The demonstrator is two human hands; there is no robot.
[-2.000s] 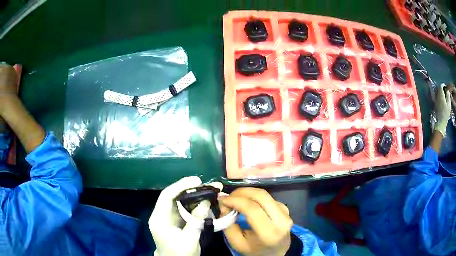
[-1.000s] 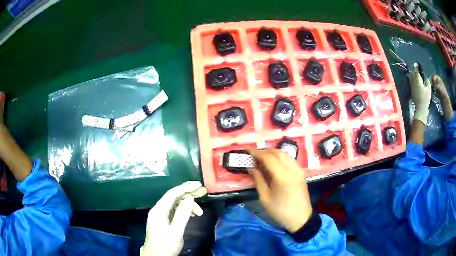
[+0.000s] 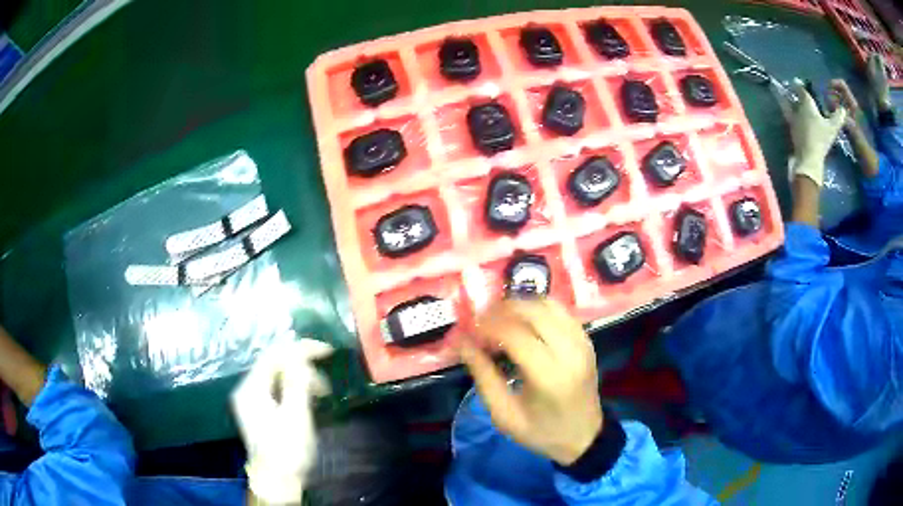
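A strapped watch with a white perforated band over its black case sits in the tray's near-left pocket. My bare right hand is over the tray's near edge, right of this watch, with fingers apart and nothing visible in them. Its fingers partly cover a strapless watch case in the adjoining pocket; contact is unclear. My white-gloved left hand is blurred near the bench edge, left of the tray; its grip is unclear. White perforated straps with black keeper loops lie on a clear plastic sheet.
The salmon-red foam tray holds several rows of black watch cases. At right, another person's gloved hand is above a second plastic sheet, with more red trays beyond. At left, another person's blue sleeve is near the bench edge.
My right hand has let go of the strapped watch and moved slightly right of it. My left hand has moved left. One more strap lies on the plastic sheet. The view has shifted.
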